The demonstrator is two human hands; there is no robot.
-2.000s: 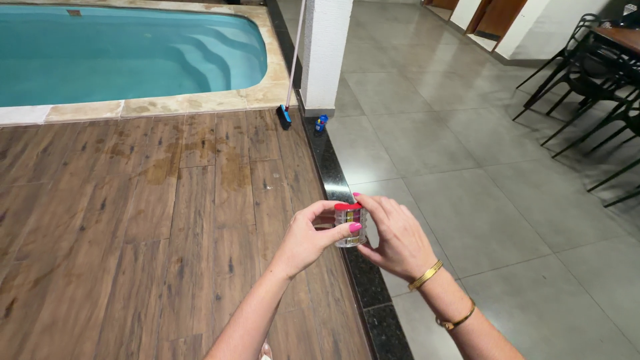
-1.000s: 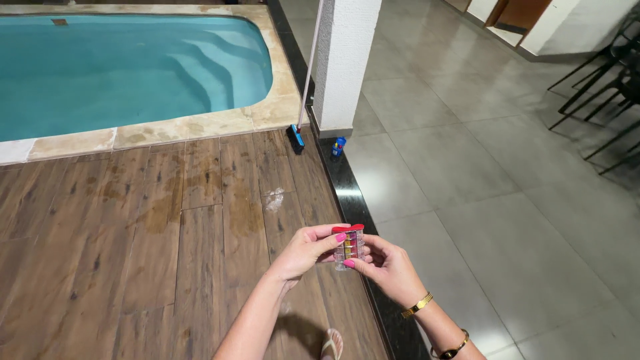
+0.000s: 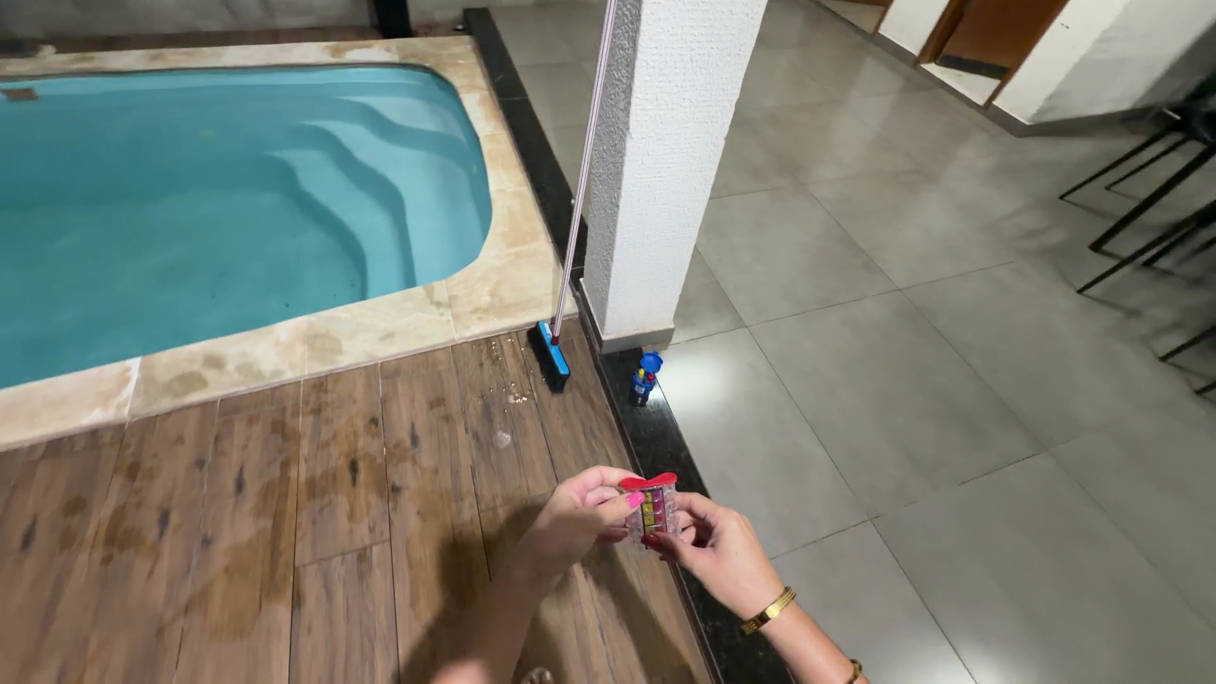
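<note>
A small clear plastic pool water test kit (image 3: 654,513), with a red lid and yellow and pink colour squares on its face, is held upright between both hands. My left hand (image 3: 575,521) grips its left side, the thumb across the front near the top. The fingers of my right hand (image 3: 724,553) hold its lower right edge; a gold bracelet circles that wrist. Beyond the hands, a small blue container (image 3: 644,378) with its lid up and coloured items inside stands on the black stone strip (image 3: 655,446).
A blue-headed broom (image 3: 551,357) leans by a white textured pillar (image 3: 665,180). The pool (image 3: 209,199) with its stone edge lies at upper left. Wooden-look decking (image 3: 342,532) is on the left, grey floor tiles (image 3: 912,380) on the right, black chair legs (image 3: 1130,228) at far right.
The kit has turned in the hands between two seconds ago and now, and its coloured face shows more plainly. Both hands have stayed on it. The view has shifted somewhat.
</note>
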